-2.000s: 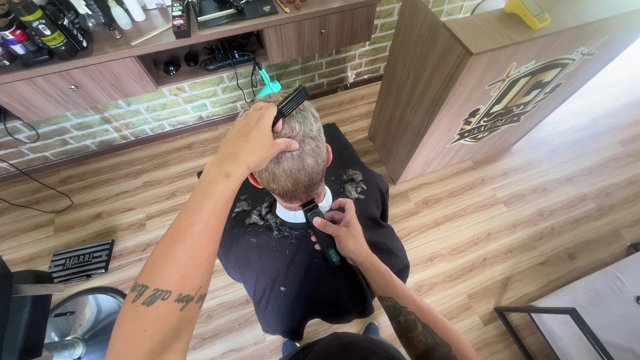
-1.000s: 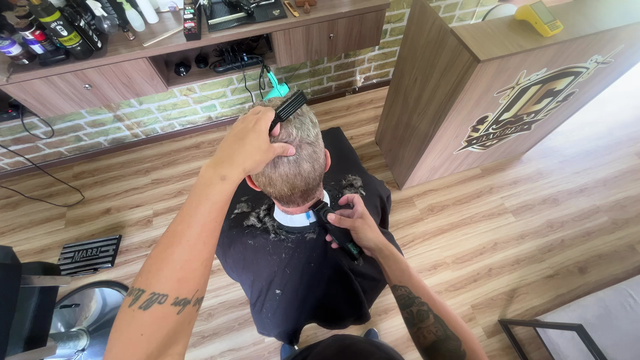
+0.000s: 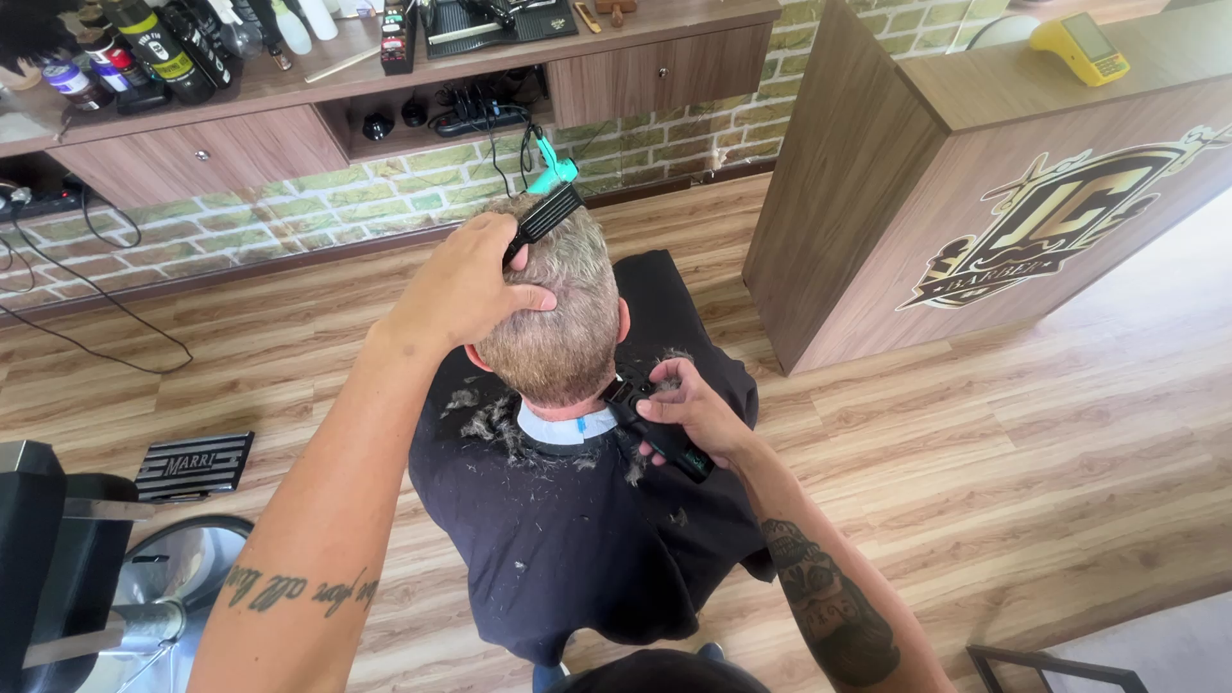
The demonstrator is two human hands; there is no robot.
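Observation:
A seated person's head (image 3: 558, 327), with short greying hair, is seen from behind and above. My left hand (image 3: 469, 289) rests on the back of the head, its thumb pressed on the hair, and holds a black comb (image 3: 549, 217). My right hand (image 3: 695, 412) grips a black hair clipper (image 3: 664, 431), whose blade end is at the right side of the nape. A white neck strip (image 3: 553, 426) circles the neck above a black cape (image 3: 577, 549). Cut hair (image 3: 491, 419) lies on the cape's shoulders.
Ahead, a wooden wall shelf (image 3: 452, 72) holds bottles (image 3: 168, 58) and tools. A turquoise hair dryer (image 3: 553, 173) hangs below it. At the right stands a wooden counter (image 3: 857, 192) with a yellow card terminal (image 3: 1078, 50). A black chair (image 3: 43, 558) and its footrest (image 3: 195, 466) are at the left.
The clipper has moved from the middle of the nape to its right side, and its body now slants more. My left hand stays on the head with the comb.

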